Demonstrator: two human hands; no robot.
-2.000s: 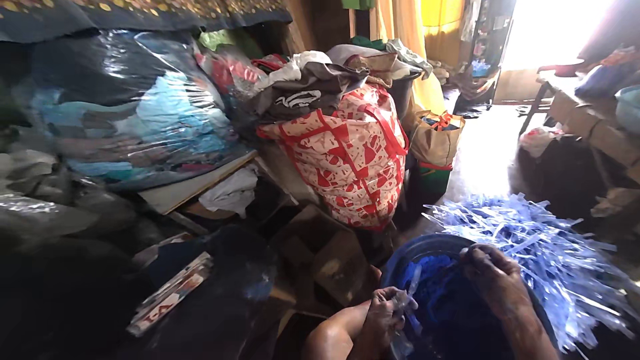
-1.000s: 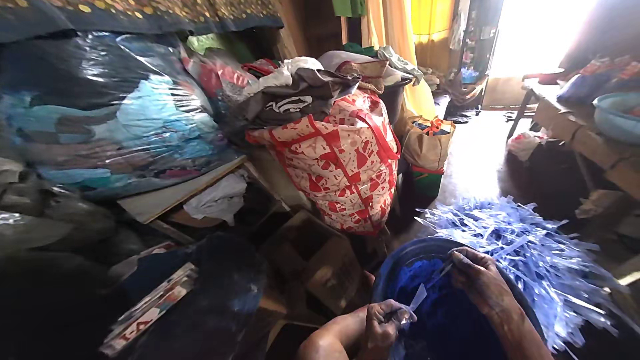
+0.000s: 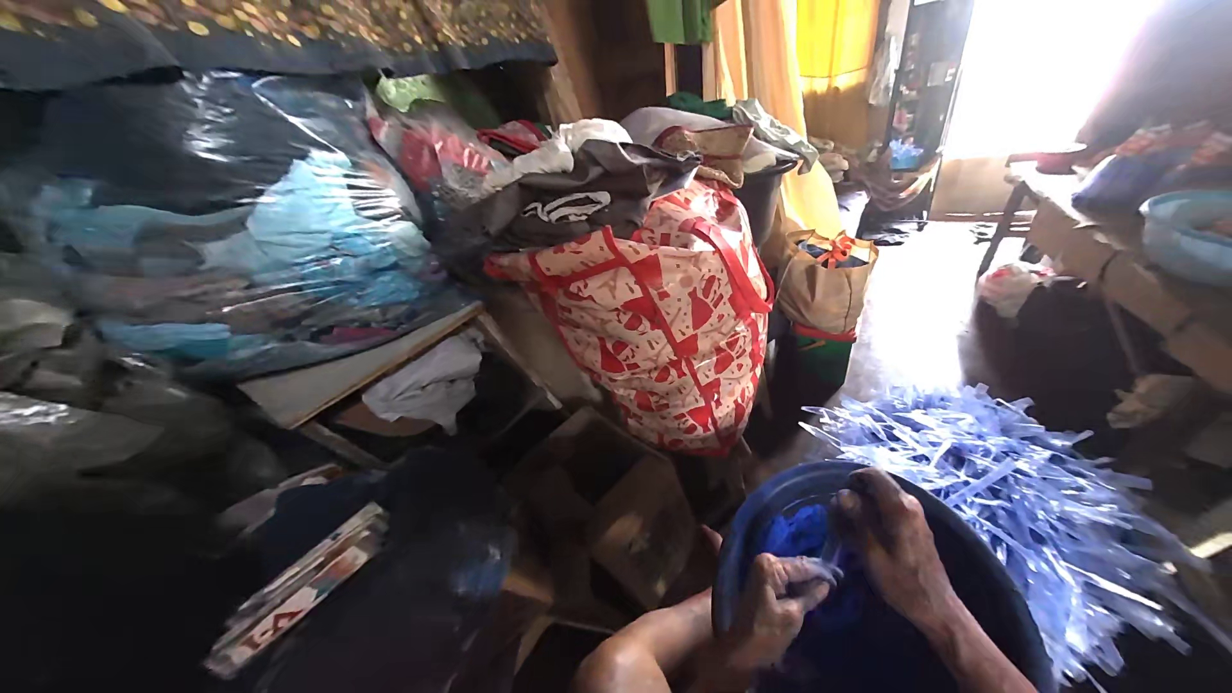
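Note:
A round blue plastic basin (image 3: 736,539) stands at the lower right, with vivid blue material (image 3: 797,529) inside it. Over its left part is my left hand (image 3: 784,602), fingers pinched on the end of a pale strip (image 3: 830,568). My right hand (image 3: 885,529) is above the far side of the basin, its fingers curled close to the strip; whether it grips anything is hidden. A large heap of pale blue-white strips (image 3: 1001,510) spreads on the floor just beyond and right of the basin.
A red-and-cream patterned bag (image 3: 664,337) bulges with cloth ahead. Clear plastic sacks of clothes (image 3: 318,221) lie left, above open cardboard boxes (image 3: 640,529). A paper bag (image 3: 828,289) stands farther back. On the right, a table (image 3: 1088,217) holds a light blue basin (image 3: 1189,236).
The pale strip that stuck up from my left hand a second ago now lies low between both hands. My hands have come closer together over the basin.

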